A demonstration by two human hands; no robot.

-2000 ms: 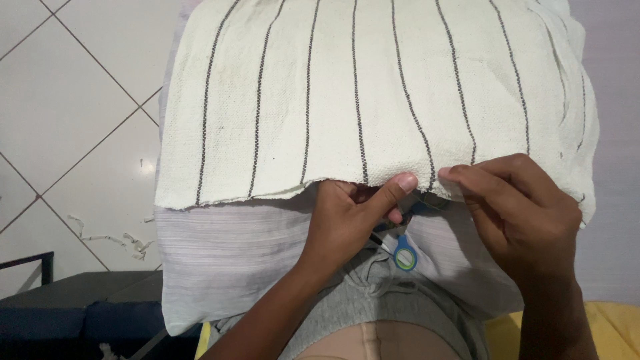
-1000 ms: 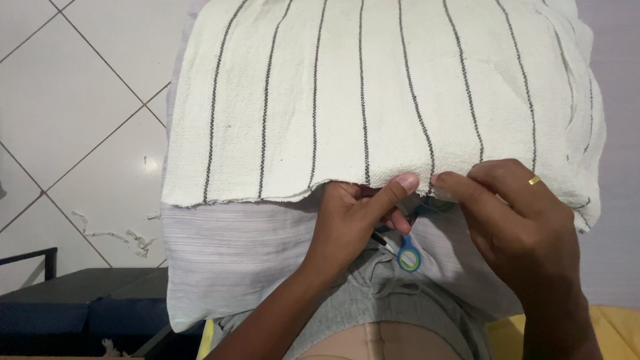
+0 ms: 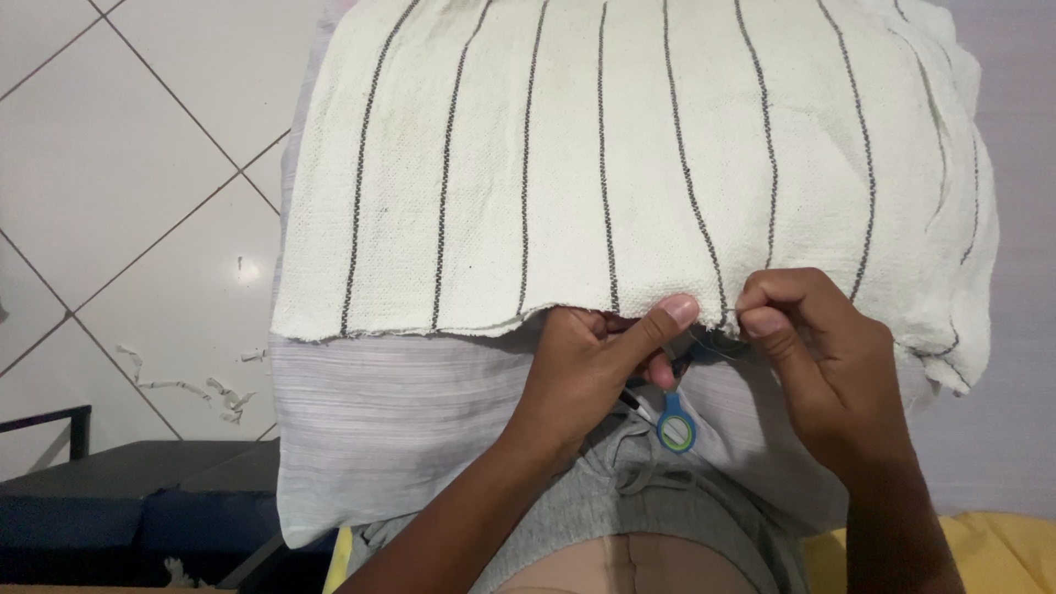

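Note:
A cream woven cloth with dark stripes (image 3: 569, 181) lies over a pale striped pillow (image 3: 396, 412) on my lap. My left hand (image 3: 610, 355) pinches the cloth's near edge, thumb on top and fingers underneath. Just to its right, my right hand (image 3: 808, 355) has thumb and forefinger closed at the edge on something thin, perhaps a needle; it is too small to tell. A fine thread (image 3: 718, 346) hangs between the hands. Below my left fingers shows a blue and green ring-shaped handle (image 3: 676, 431), with a dark and white stick-like thing beside it; their upper parts are hidden.
White floor tiles (image 3: 148, 190) with dark joints are at the left, with several cloth scraps (image 3: 194, 388) on them. A dark bench-like surface (image 3: 140, 470) with a metal frame stands at the lower left. Yellow fabric (image 3: 973, 549) lies at the lower right, near a lilac sheet (image 3: 973, 462).
My right hand's fingertips have shifted slightly along the cloth's edge and now pinch close to a dark stripe. My left hand keeps its hold on the edge.

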